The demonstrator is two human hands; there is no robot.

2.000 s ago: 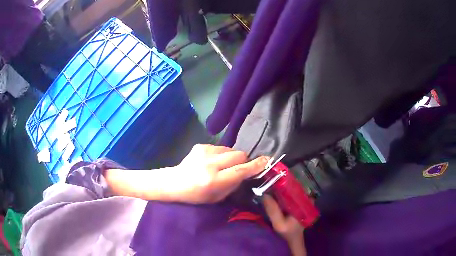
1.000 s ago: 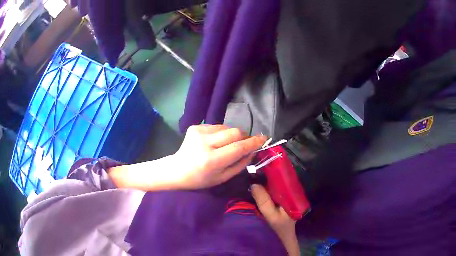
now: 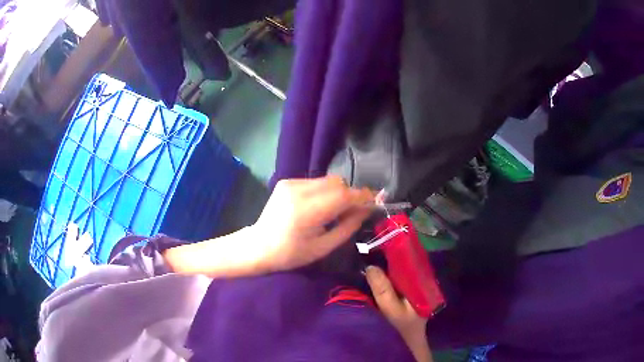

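Observation:
The red tagging gun point(image 3: 413, 272) is in my right hand point(image 3: 395, 304), with a white fastener strip point(image 3: 381, 239) across its top. My left hand point(image 3: 311, 219) comes in from the left, its fingertips pinching at a garment edge with a small white piece point(image 3: 382, 198) at the gun's front. The grey garment point(image 3: 374, 162) with purple folds point(image 3: 325, 92) hangs over and beside my fingers. What exactly lies between the fingertips is blurred.
An upturned blue crate point(image 3: 116, 177) stands at the left with white hang tags point(image 3: 76, 244) on it. A green basket point(image 3: 508, 161) is behind the garments. A grey garment with a yellow-edged badge point(image 3: 613, 188) is at the right.
The view has shifted, so the crate sits further left than two seconds ago. My left fingers look more curled at the gun's front. The gun remains in my right hand.

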